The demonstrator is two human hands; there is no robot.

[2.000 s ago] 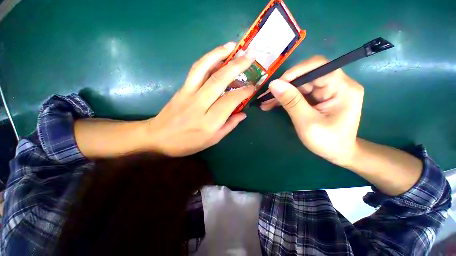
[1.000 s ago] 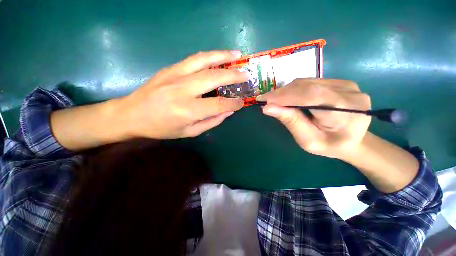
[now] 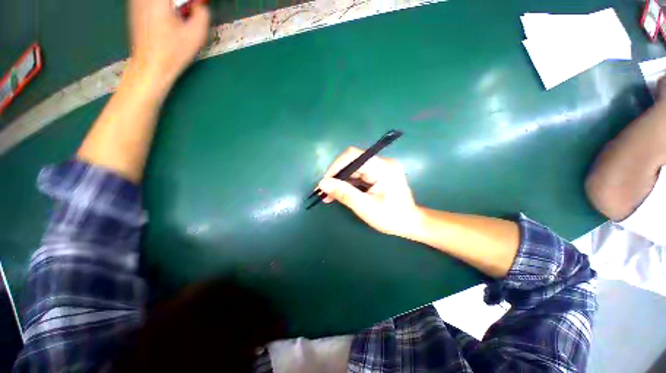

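Observation:
My left hand (image 3: 162, 40) is stretched out over the pale strip at the top left, blurred and partly cut off by the top edge. Its fingers are at a small visible piece of an orange-red unit (image 3: 188, 6); the rest of the unit is out of the picture. My right hand (image 3: 371, 191) holds black tweezers (image 3: 371, 151) like a pen over the middle of the worktop. The tweezer points face down and left, with nothing visible between them.
A pale worn strip (image 3: 241, 35) curves across the back of the green worktop (image 3: 241, 131). Another orange-red unit (image 3: 20, 76) lies beyond it at far left. White papers (image 3: 577, 44) lie at upper right, with orange-red pieces (image 3: 652, 18) in the corner. Another person's arm (image 3: 628, 164) is at right.
My left hand has moved from the middle to the top left, beyond the strip. The open unit is gone from under my hands. My right hand has moved left with the tweezers. The view has shifted.

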